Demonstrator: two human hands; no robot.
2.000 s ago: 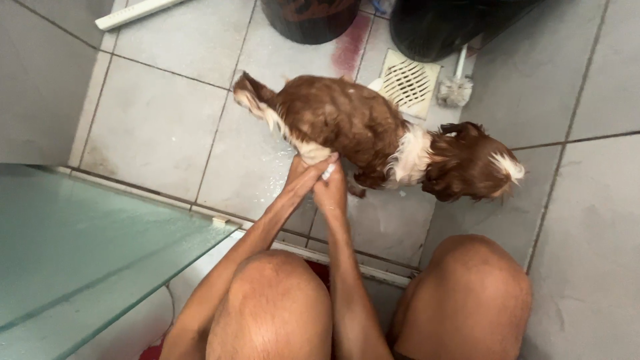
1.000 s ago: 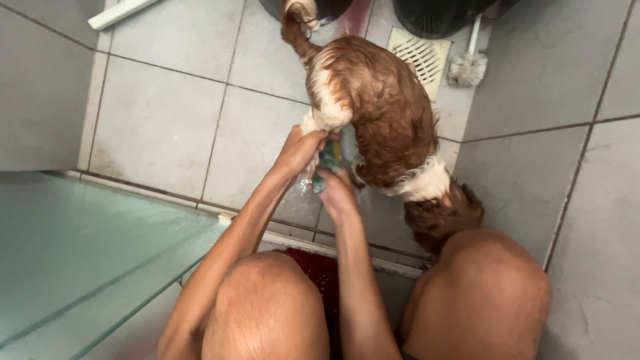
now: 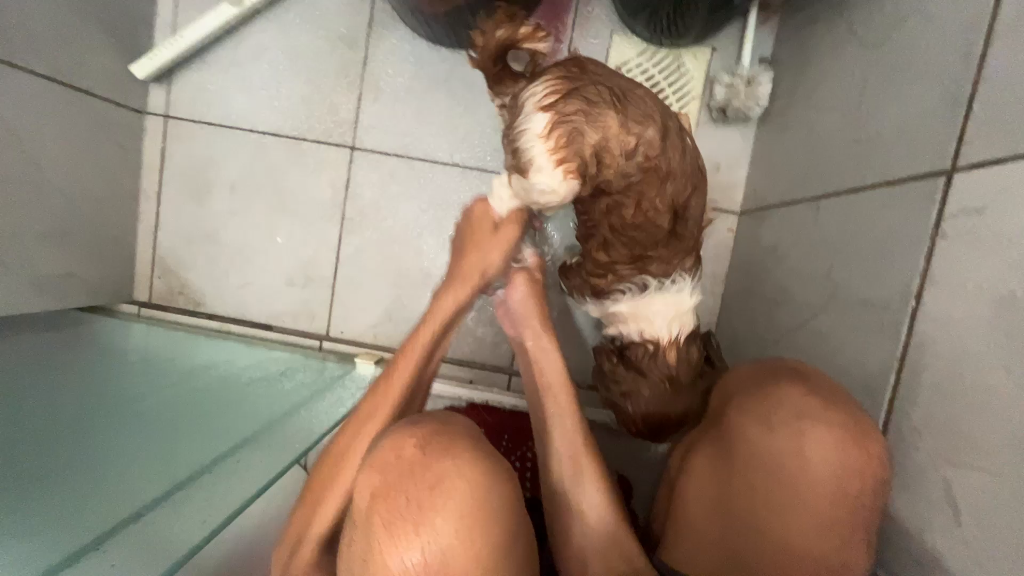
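A wet brown and white dog (image 3: 640, 184) stands on the tiled floor, curled round with its rump towards my hands and its head beside my right knee. My left hand (image 3: 486, 240) is closed on the dog's white hind leg (image 3: 532, 188). Close below and to the right is my right hand (image 3: 522, 300), blurred, its fingertips near the paw area with a wet, shiny patch between the hands. Whether it holds anything is hidden.
A glass panel (image 3: 160, 416) stands at lower left, beside the floor sill. Dark bins (image 3: 676, 20) are at the top, near a floor drain grate (image 3: 660, 72) and a toilet brush (image 3: 740, 92). A white bar (image 3: 196, 40) lies upper left. Red perforated material (image 3: 504, 440) shows between my knees.
The dog has turned from facing right to having its head down by my right knee. A blue-green and yellow thing, seen at my right hand one second ago, is no longer clearly visible.
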